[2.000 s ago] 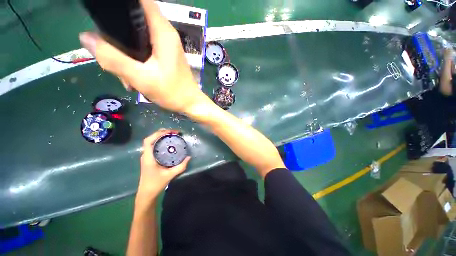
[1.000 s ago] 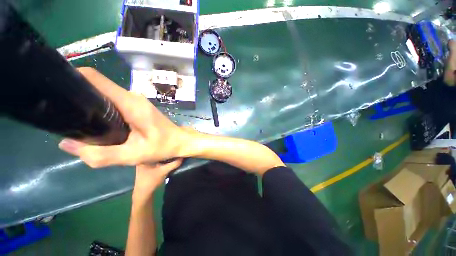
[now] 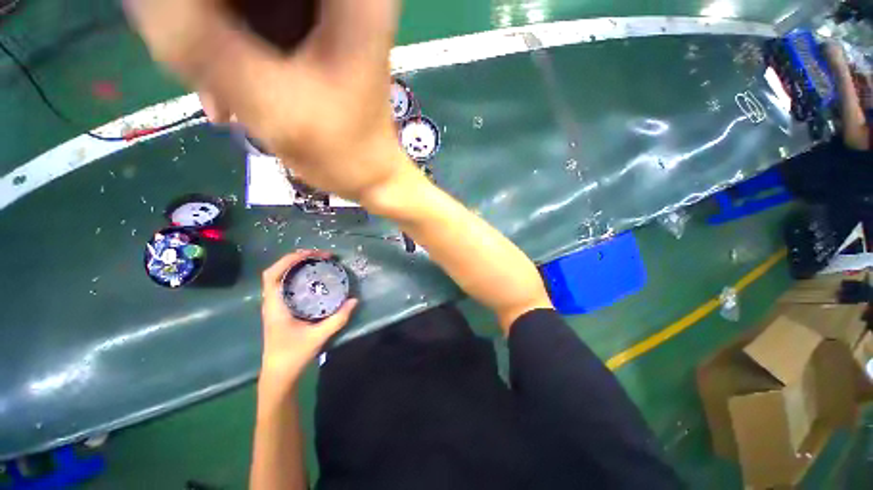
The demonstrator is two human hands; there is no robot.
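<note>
My left hand (image 3: 287,330) is closed around a black cylindrical unit (image 3: 317,288) at the bench's front edge. The unit's dark grey round end with small holes faces up. My right hand (image 3: 321,105) is raised high near the camera, large and blurred. It is shut around the dark barrel of the electric screwdriver (image 3: 278,21), which is mostly cut off by the top edge. The screwdriver's tip is hidden behind the hand. My right hand and forearm cover most of the white screw feeder (image 3: 268,182).
An open unit with a circuit board (image 3: 174,256) and a white-faced disc (image 3: 197,212) stand at left on the green bench (image 3: 536,144). Round parts (image 3: 419,139) lie beside the feeder. A blue stool (image 3: 593,275), cardboard boxes (image 3: 775,383) and another person's arm (image 3: 845,96) are at right.
My right hand and the screwdriver have risen from low at left, in front of the unit, to the top of the view. The unit in my left hand shows again.
</note>
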